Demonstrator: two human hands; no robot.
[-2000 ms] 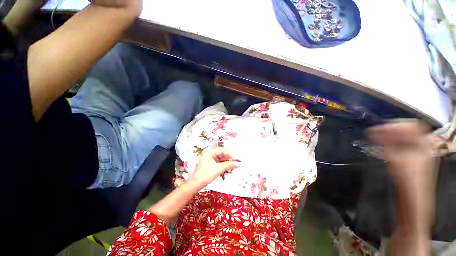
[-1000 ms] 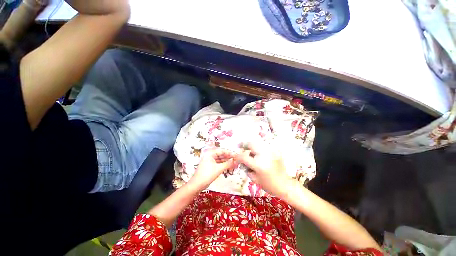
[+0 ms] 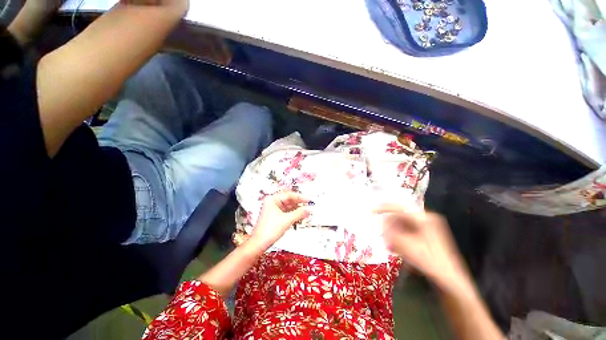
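A floral garment piece point(image 3: 332, 179), off-white with pink-red flowers, lies bunched on my lap. My left hand point(image 3: 284, 216) is on its left part, thumb and fingertips pinching a bit of the cloth; a tiny dark spot shows at the fingertips. My right hand point(image 3: 415, 236) is blurred, to the right of the left hand over the right part of the garment, fingers pointing left. Whether it holds a needle or thread cannot be seen.
A dark-blue tray point(image 3: 475, 33) with many small metal pieces stands on the white table point(image 3: 319, 33). A person in a black top and jeans point(image 3: 199, 153) sits at my left. Floral cloth point(image 3: 558, 196) hangs at the table's right end.
Two seconds ago my right hand was far out right with a fine thread visible; one second ago it met my left hand. Now it is apart to the right. My left hand stays nearly in place.
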